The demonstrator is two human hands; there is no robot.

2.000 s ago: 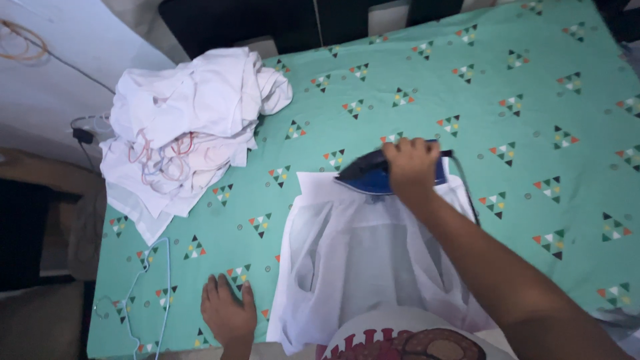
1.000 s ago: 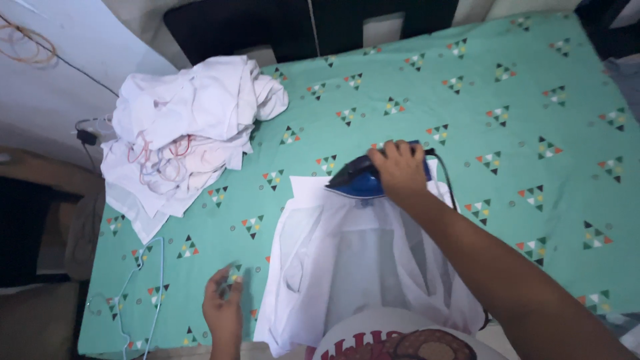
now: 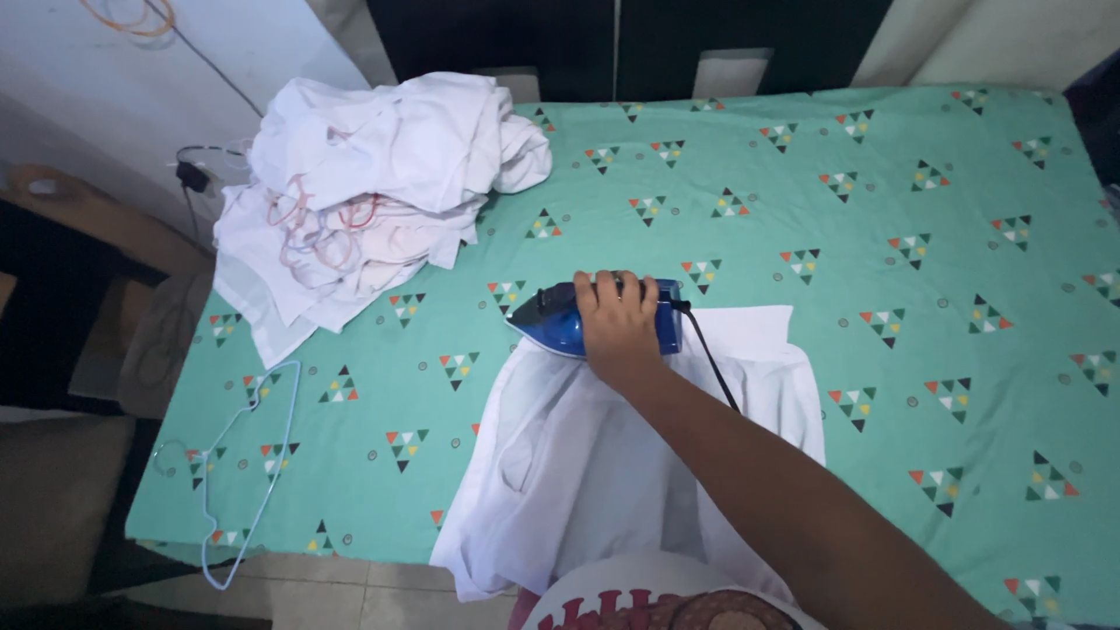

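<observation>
My right hand (image 3: 619, 324) grips the handle of a blue clothes iron (image 3: 563, 335), its tip pointing left. The iron lies over the far edge of a white garment (image 3: 604, 464), which is spread on the green patterned cloth and reaches down past the near edge toward my body. Part of the garment's collar-like white strip (image 3: 744, 325) shows right of the iron. The black power cord (image 3: 710, 350) runs from the iron's rear and passes behind my forearm. My left hand is out of view.
A heap of white clothes (image 3: 394, 149) lies at the back left of the green cloth (image 3: 875, 332). A light blue hanger (image 3: 284, 446) rests at the left, partly over the near edge. A black plug (image 3: 191, 177) is at the wall. Dark furniture stands behind.
The iron in my right hand has moved left along the garment's far edge, uncovering the strip at the right. My left hand, seen beside the garment before, has left the view.
</observation>
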